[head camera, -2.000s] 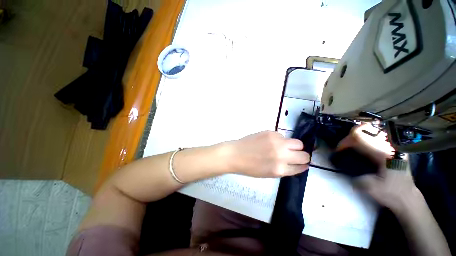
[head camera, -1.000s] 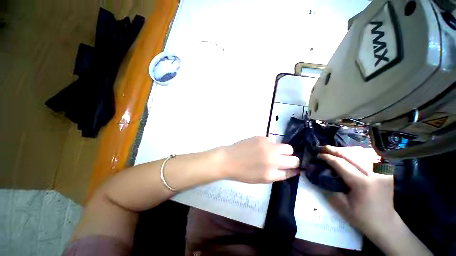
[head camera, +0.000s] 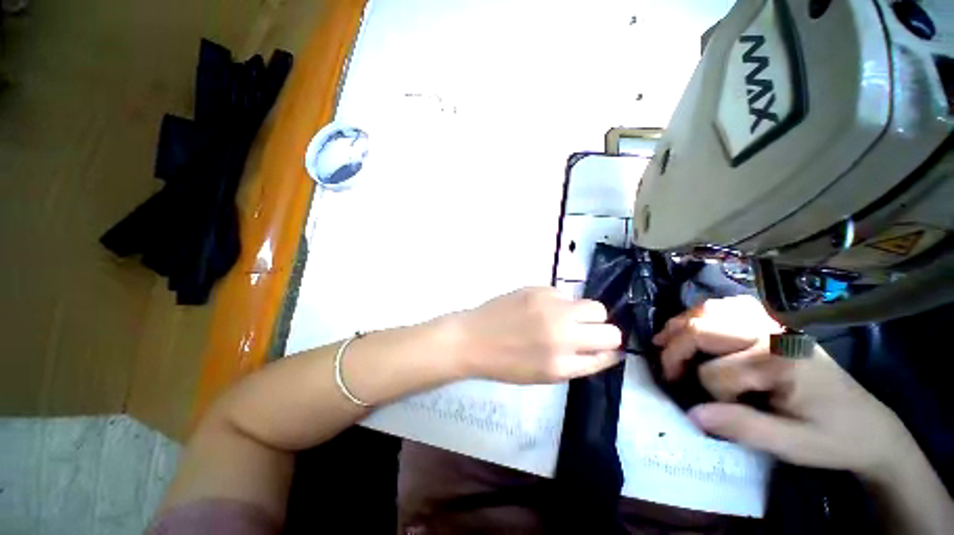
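Note:
A narrow black band strip (head camera: 592, 423) runs from under the needle area down over the table's front edge towards my lap. My left hand (head camera: 544, 336) pinches its left side just in front of the needle plate (head camera: 592, 199). My right hand (head camera: 753, 381) is bent over the black garment (head camera: 675, 378) right of the strip, fingers curled on the cloth. Black cloth is bunched between my hands, partly shiny. The presser foot and needle are mostly hidden beneath the off-white sewing machine head (head camera: 795, 136).
A stack of black cut strips (head camera: 199, 178) lies on the cardboard (head camera: 63, 240) at left. A small white-blue ring (head camera: 337, 156) sits near the table's orange edge (head camera: 282, 199). A knurled screw (head camera: 792, 345) hangs over my right hand. Loose thread lies on the white table (head camera: 450, 209).
My right hand has shifted its hold, fingers now more curled and the cloth opened out flatter beside the strip. My left hand stays on the strip. The whole view has shifted slightly.

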